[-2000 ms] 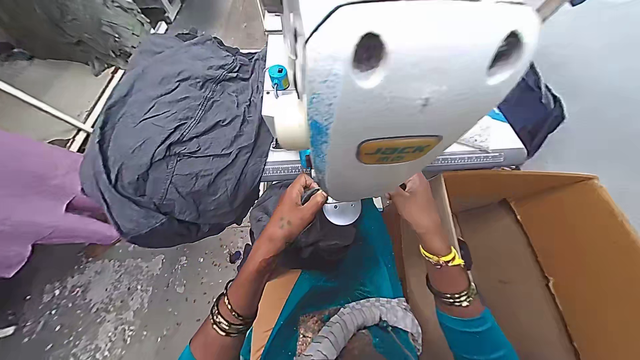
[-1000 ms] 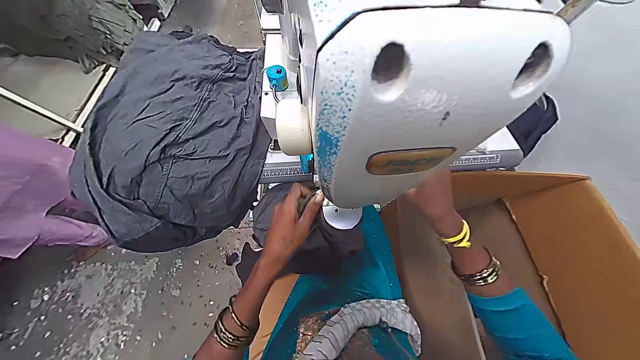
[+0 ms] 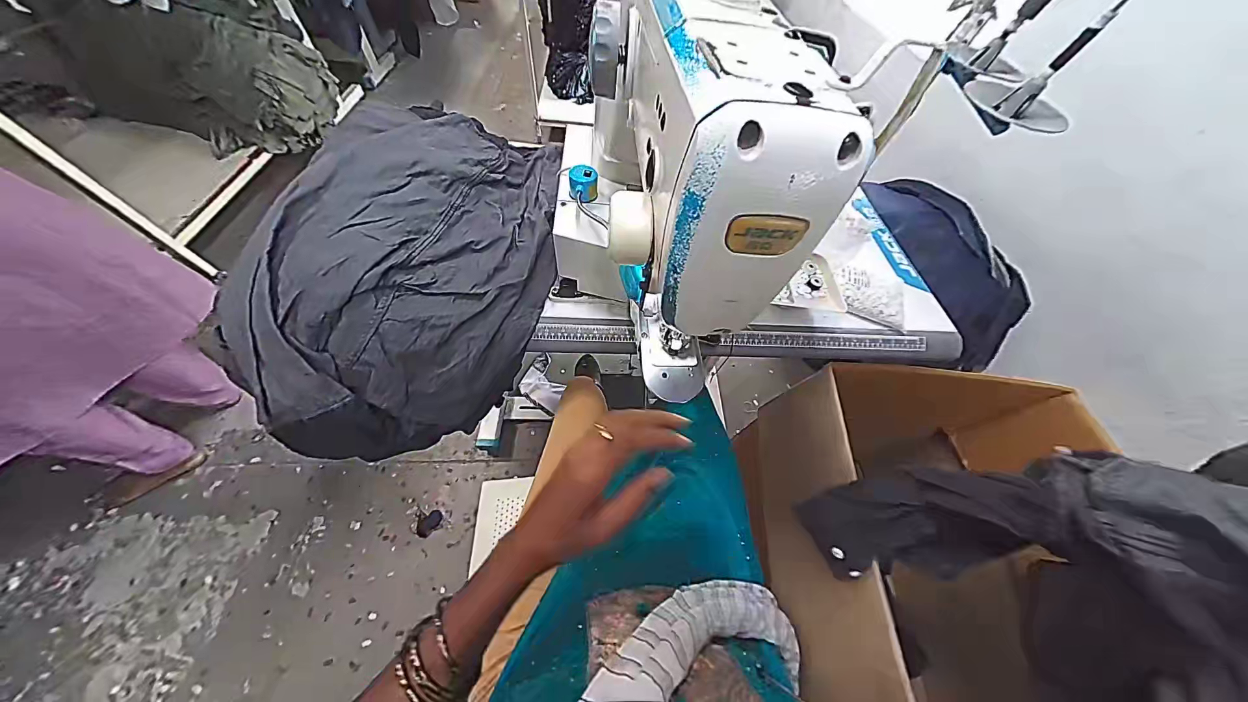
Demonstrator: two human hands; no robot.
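Observation:
My left hand (image 3: 595, 478), blurred, has its fingers apart over the teal cloth on my lap and holds nothing. Above it stands a white Jack sewing machine (image 3: 760, 214) with a bare rounded work plate (image 3: 673, 375) under its head. A dark grey garment (image 3: 1092, 517) with small snap-like buttons lies over and partly in the cardboard box (image 3: 819, 585) at the right. My right hand is not in view. A large pile of dark grey garments (image 3: 390, 273) lies left of the machine.
A ruler strip (image 3: 829, 340) runs along the machine table's front edge. Dark blue cloth (image 3: 946, 263) hangs at the table's right end. A person in purple clothing (image 3: 88, 322) stands at the far left. A metal thread stand (image 3: 1019, 97) rises at the back right.
The dark cloth that was at the machine beneath my hands is gone from there, and a dark garment is now at the box. My left hand has let go. My right hand has left the view.

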